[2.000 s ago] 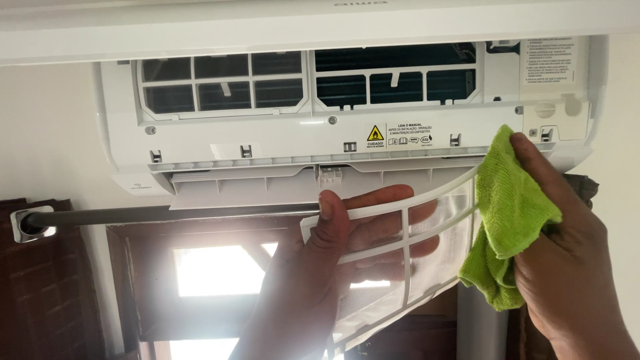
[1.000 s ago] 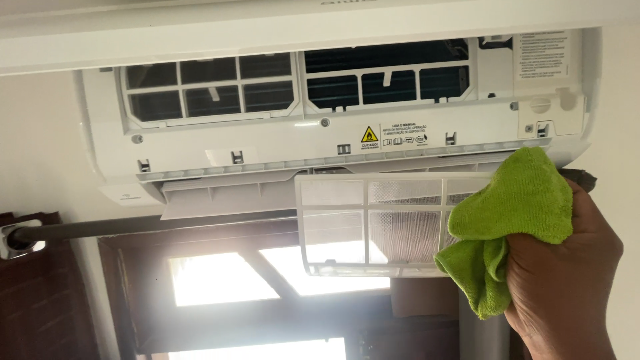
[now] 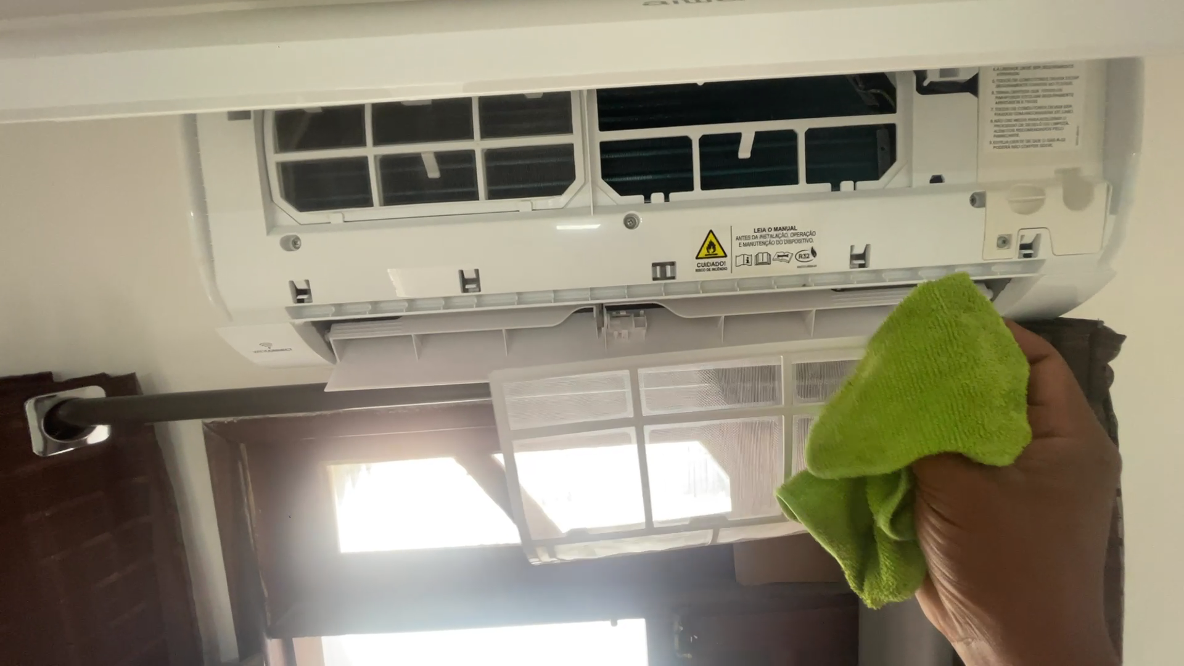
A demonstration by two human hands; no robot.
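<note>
My right hand [image 3: 1022,509] grips a green microfiber cloth [image 3: 925,379] at the right. A white mesh air filter [image 3: 638,430] reaches left from behind the cloth; its right edge is hidden, and the cloth and my fingers seem to hold it there. Above it is a wall-mounted air conditioner [image 3: 555,254] with its front cover [image 3: 444,65] raised. Another filter [image 3: 425,153] sits in the left grille opening, while dark fins show through the right grille opening [image 3: 749,139]. My left hand is out of view.
Below the filter's upper edge hangs the unit's white air flap [image 3: 444,350]. A dark curtain rod [image 3: 277,402] runs from a bracket at the left, with a dark curtain [image 3: 83,518] beneath. Behind are a wooden window frame [image 3: 296,592] and bright panes.
My left hand, on the filter two seconds ago, has left the view. The filter, earlier steeply tilted beside my fingers, now spans nearly level to the left of the cloth.
</note>
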